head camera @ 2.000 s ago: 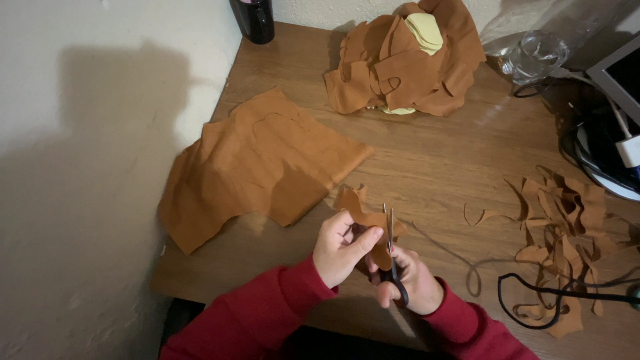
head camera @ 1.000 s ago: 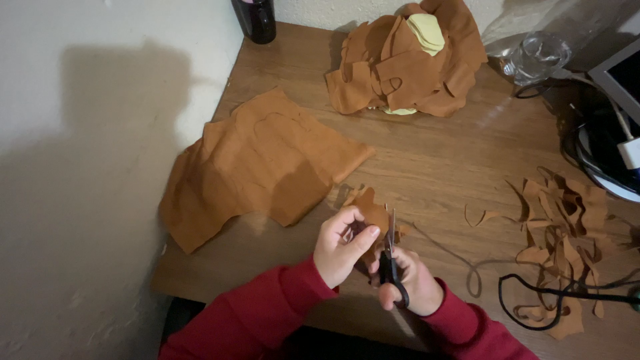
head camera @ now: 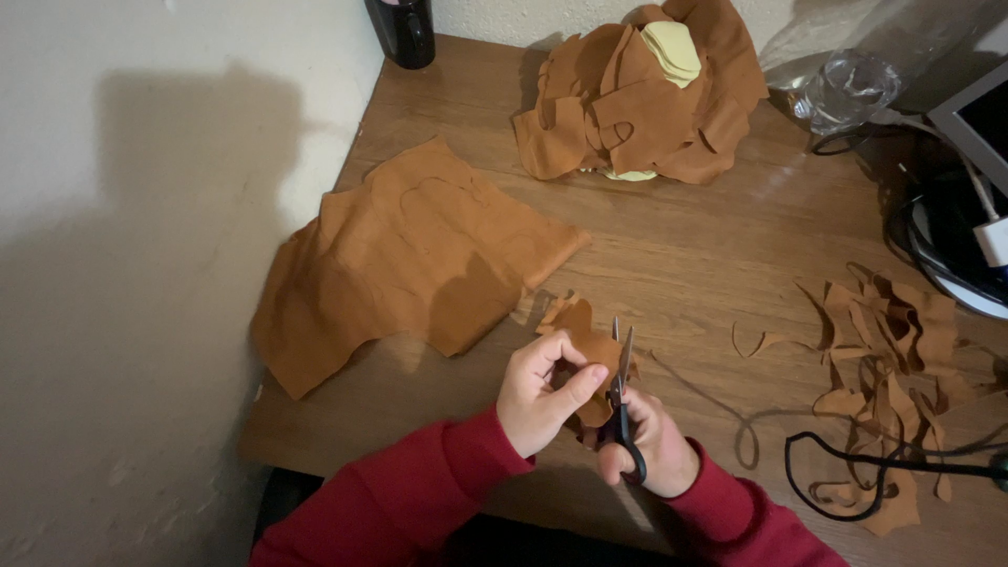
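Note:
Between thumb and fingers, my left hand (head camera: 547, 394) pinches a small brown leather piece (head camera: 594, 350) near the table's front. My right hand (head camera: 650, 449) holds black-handled scissors (head camera: 622, 394), their blades parted and pointing away from me, beside the piece's right edge. Just beyond my left hand lie small brown scraps (head camera: 565, 315) on the wooden table. A large brown leather sheet (head camera: 409, 252), with faint curved outlines on it, lies to the left of both hands. Whether the blades touch the piece cannot be told.
A heap of cut brown pieces (head camera: 646, 118) with pale yellow pieces (head camera: 673, 53) stands at the back. Offcuts (head camera: 890, 378) and a black cord (head camera: 835, 516) lie at right. A black mug (head camera: 405, 31), a clear glass (head camera: 854, 87) and a laptop-like device (head camera: 976, 118) edge the table.
The small leather piece has shifted and turned in my left hand. The scissor blades, close together one second ago, now stand apart. Both hands remain in nearly the same place.

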